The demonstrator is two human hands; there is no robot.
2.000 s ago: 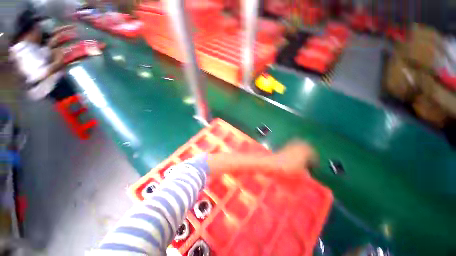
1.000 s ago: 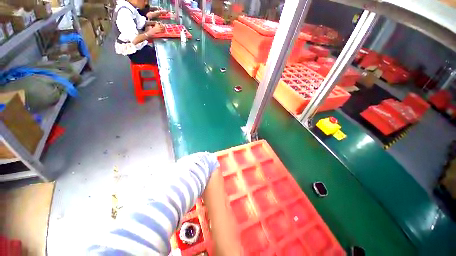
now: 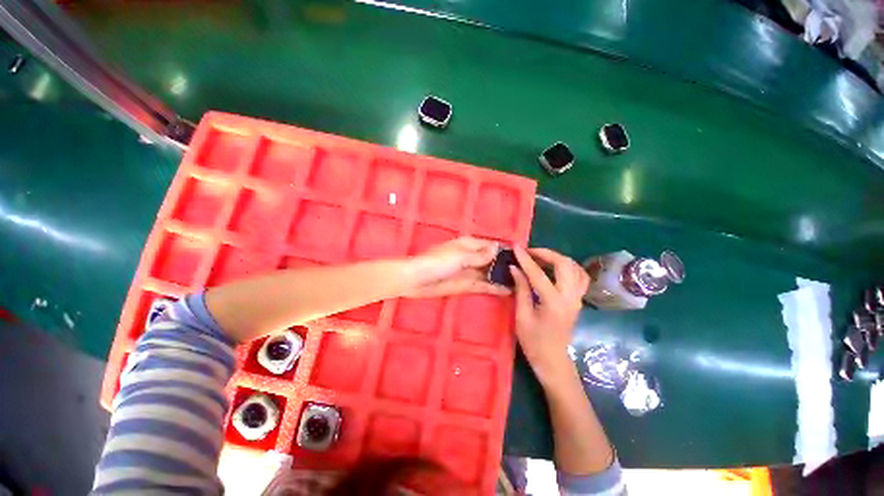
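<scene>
A dark watch body (image 3: 503, 267) is held between both hands above the right side of the red compartment tray (image 3: 528, 208). My left hand (image 3: 456, 268) grips its left side with the fingers. My right hand (image 3: 551, 300) has its fingertips on its right side; whether they hold a wipe cannot be seen. Several watch bodies sit back up in the tray's lower left pockets, one of them here (image 3: 280, 351). One pocket at the left is partly covered by my striped left sleeve.
Three watch bodies lie beyond the tray on the green belt, one here (image 3: 435, 111). Right of the tray are an open-lidded bottle (image 3: 616, 281), crumpled clear scraps (image 3: 606, 365), a white strip (image 3: 809, 368) and a dark cluster (image 3: 862, 334). A metal post (image 3: 107, 82) stands upper left.
The view has swung right and down onto the tray. Both hands now show, together on a watch body; earlier only the left arm reached over the tray.
</scene>
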